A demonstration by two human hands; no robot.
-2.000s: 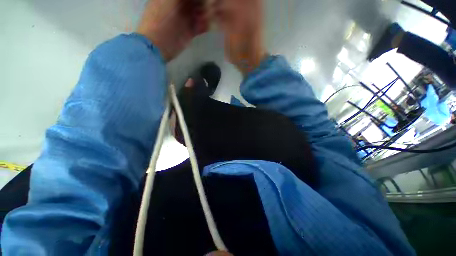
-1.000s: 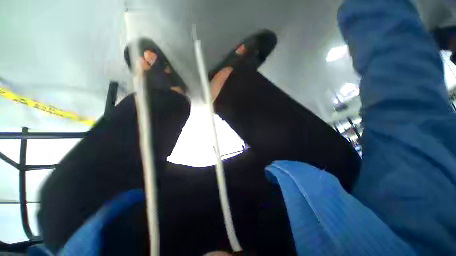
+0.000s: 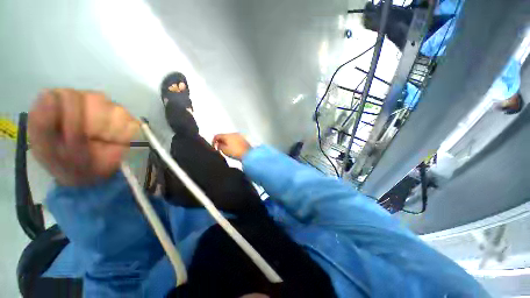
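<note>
My left hand (image 3: pixel 81 137) is at the left, large and blurred, with its fingers curled. The two white drawstring cords (image 3: pixel 212 209) run up from the bottom edge, and their upper ends lie at or beside this hand. I cannot tell whether it grips them. My right hand (image 3: pixel 231 145) is small, near the middle, above my dark-clothed leg. Its thumb and fingertips are close together, and whether a small thing is between them is unclear. Both arms are in blue sleeves.
A black-framed stool (image 3: pixel 26 186) stands at the left, near yellow marking tape (image 3: pixel 8 128). A metal rack (image 3: pixel 363 105) with dark rods and a hanging black cable (image 3: pixel 318 99) is at the right. Beyond it are a grey bench edge (image 3: pixel 430 134) and parts of people in blue.
Both hands have come into view, my left at the left and my right near the middle. The view has swung, bringing in more rack and bench. The cords now slant up to the left.
</note>
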